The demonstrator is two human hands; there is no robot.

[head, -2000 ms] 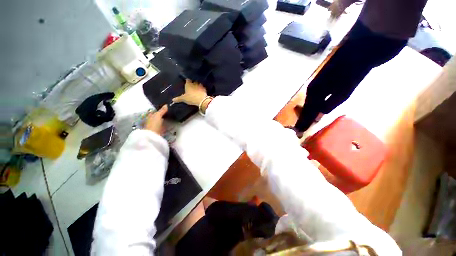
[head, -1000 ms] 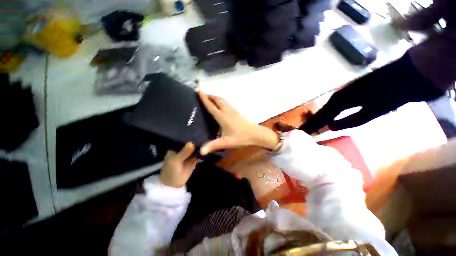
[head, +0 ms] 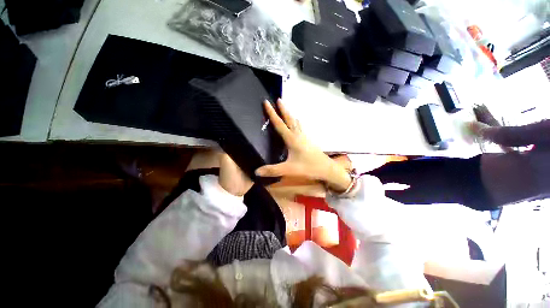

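A black lettered box [head: 247, 117] with a fine dotted pattern is tilted over the table edge in front of me. My right hand [head: 307, 157] lies on its right side with the fingers spread and the thumb at its lower corner. My left hand [head: 234, 175] is at its lower edge, and its fingers are partly hidden by the box. Beside and partly under it, an open black box base [head: 158, 105] lies flat on the table. A small white cable [head: 122, 80] lies in the base's left part.
A crinkled clear plastic bag [head: 241, 35] lies behind the base, with a smartphone [head: 232, 5] at it. Stacked black boxes [head: 401, 30] stand at the back right. Two black boxes [head: 430, 123] lie nearer a person in dark clothes [head: 512, 174]. A red stool [head: 350, 243] is below the table.
My view has turned and moved along the table. The box in my hands has come from the stack area to the table edge and tilted more steeply. The cable in the base is now visible.
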